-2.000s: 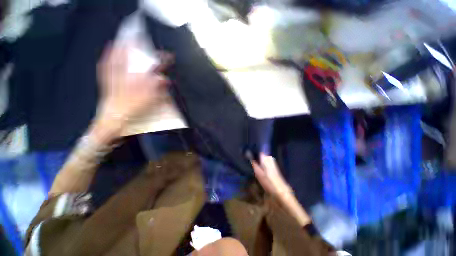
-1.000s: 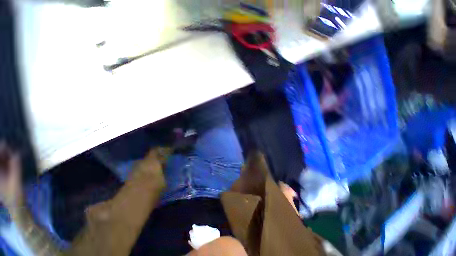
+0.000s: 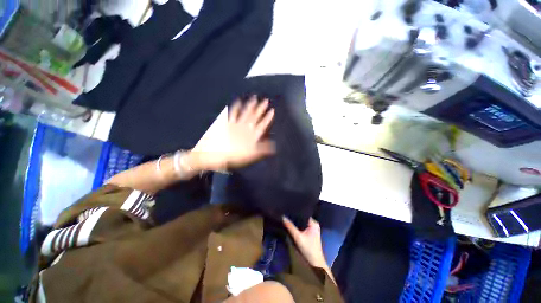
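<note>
A dark cut fabric panel (image 3: 290, 142) lies partly on the white table and hangs over its front edge toward my lap. My left hand (image 3: 250, 133) lies on the panel's left part with its fingers spread, slightly blurred. My right hand (image 3: 305, 237) is at the panel's lower edge below the table edge, thumb and fingers against the cloth; part of the hand is hidden, so its grip is unclear. Larger dark garment pieces (image 3: 172, 83) lie on the left of the table.
The sewing machine head (image 3: 451, 65) stands at the upper right. Red-handled scissors (image 3: 439, 189) and a yellow-handled tool (image 3: 448, 171) lie right, above a hanging dark scrap (image 3: 430, 216). A phone (image 3: 517, 216) lies far right. Blue baskets (image 3: 424, 269) are below on both sides.
The view has swung back left from the table's right side. The panel is now spread under my left hand, which was at the left edge a second ago; the machine head has come into view.
</note>
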